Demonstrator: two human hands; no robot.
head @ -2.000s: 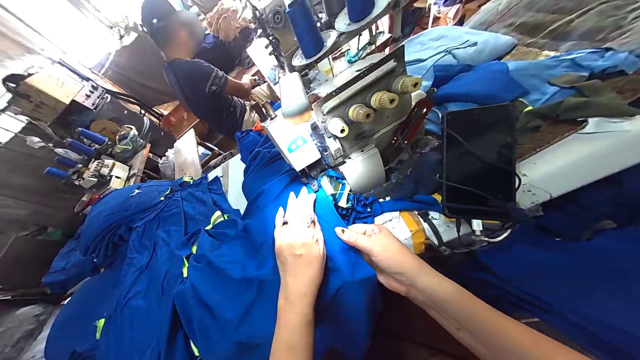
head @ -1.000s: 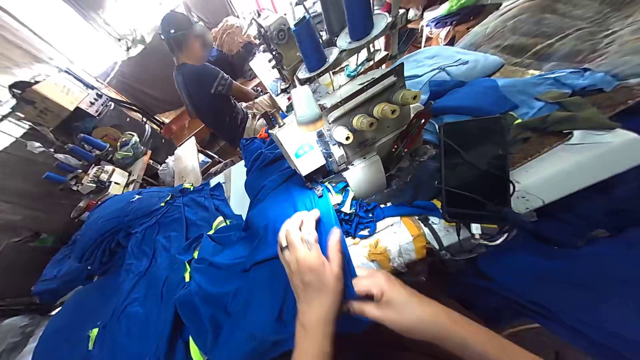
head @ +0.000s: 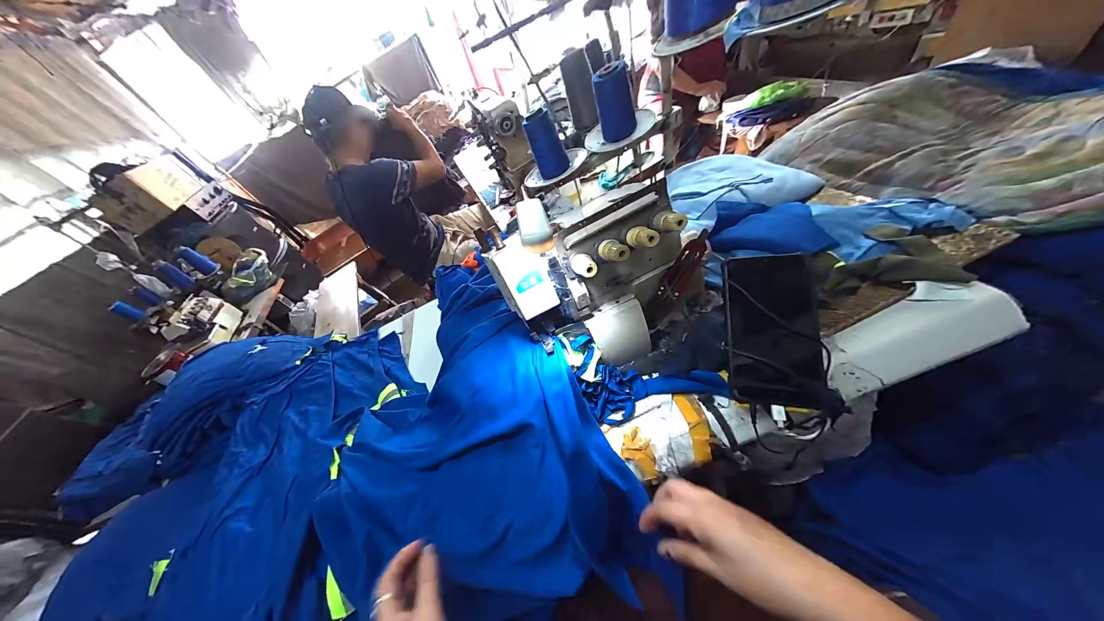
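Observation:
Blue fabric (head: 483, 466) runs from under the presser foot of an overlock sewing machine (head: 604, 259) down toward me. My left hand (head: 410, 586), partly cut off by the bottom edge, is over the lower part of this fabric, fingers apart, a ring on one finger. Beside the fabric's right edge is my right hand (head: 707, 530), fingers bent; whether it pinches the cloth there cannot be told. Crumpled blue trimmings (head: 608, 388) lie beside the machine's needle area.
More blue garments with yellow-green strips (head: 250, 431) are heaped at left. A black tablet-like device (head: 774, 328) with cables stands right of the machine, near the white table edge (head: 940, 332). Thread cones (head: 614, 102) rise behind. A person in a cap (head: 379, 181) sits beyond.
Both hands have moved away from the needle area toward the near end of the fabric, and they are now farther apart. The person beyond has raised an arm. The view has shifted.

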